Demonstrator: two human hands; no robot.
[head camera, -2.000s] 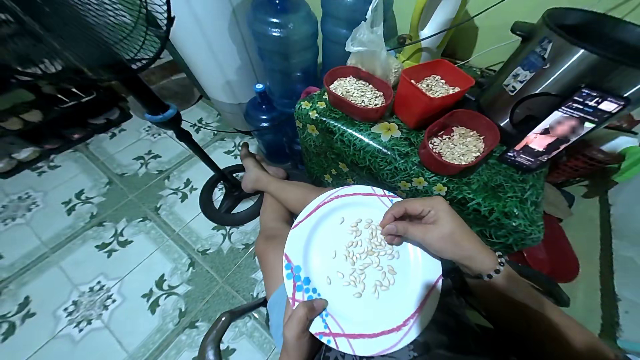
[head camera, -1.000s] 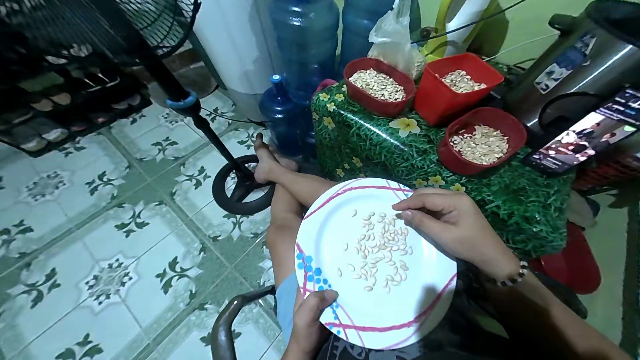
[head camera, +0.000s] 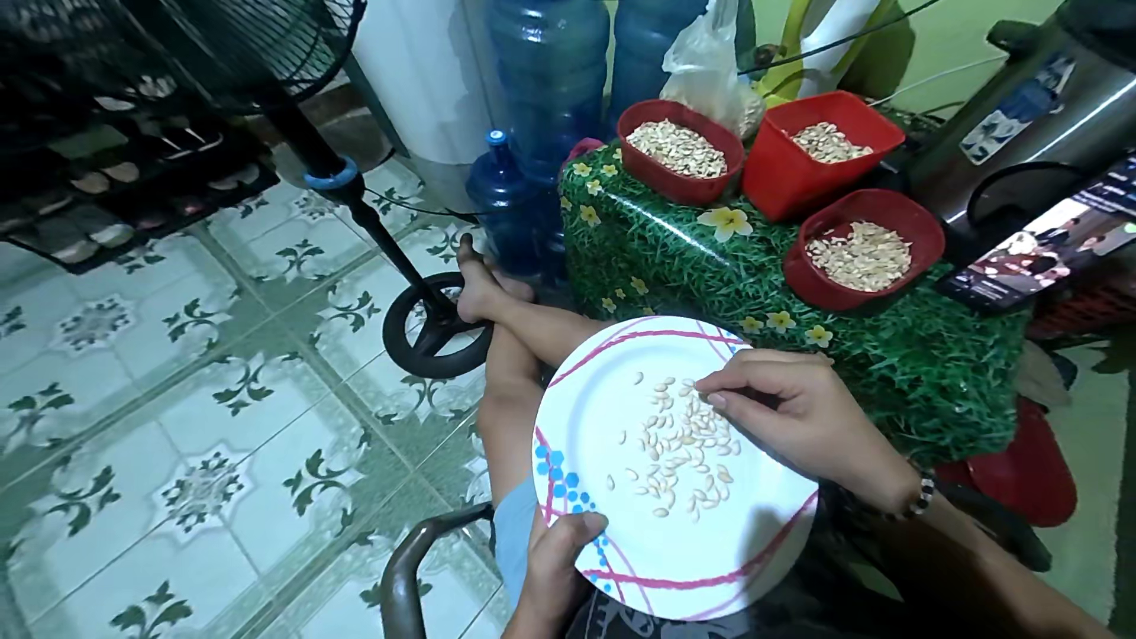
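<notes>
My left hand (head camera: 564, 559) grips the lower left rim of a white plate (head camera: 595, 399) with pink lines and blue dots, its thumb on top. Pale seeds (head camera: 679, 444) lie spread over the plate's middle. Above their upper right edge is my right hand (head camera: 781, 404), thumb and forefinger nearly together at the seeds; whether a seed is between them cannot be told. Beyond the plate, a dark red bowl (head camera: 803, 275) at the right, another dark red bowl (head camera: 679, 188) at the left and a square red container (head camera: 781, 182) hold seeds or hulls.
The containers stand on a table with a grass-print cover (head camera: 923, 382). A phone (head camera: 1047, 240) leans by a steel appliance (head camera: 1003, 115). A plastic bag (head camera: 706, 62) and blue water jugs (head camera: 550, 80) are behind. At left stands a fan (head camera: 333, 177); a chair armrest (head camera: 404, 568) is near my left side.
The view has shifted somewhat. My left hand stays on the plate's rim, and my right hand remains over the upper right of the seeds.
</notes>
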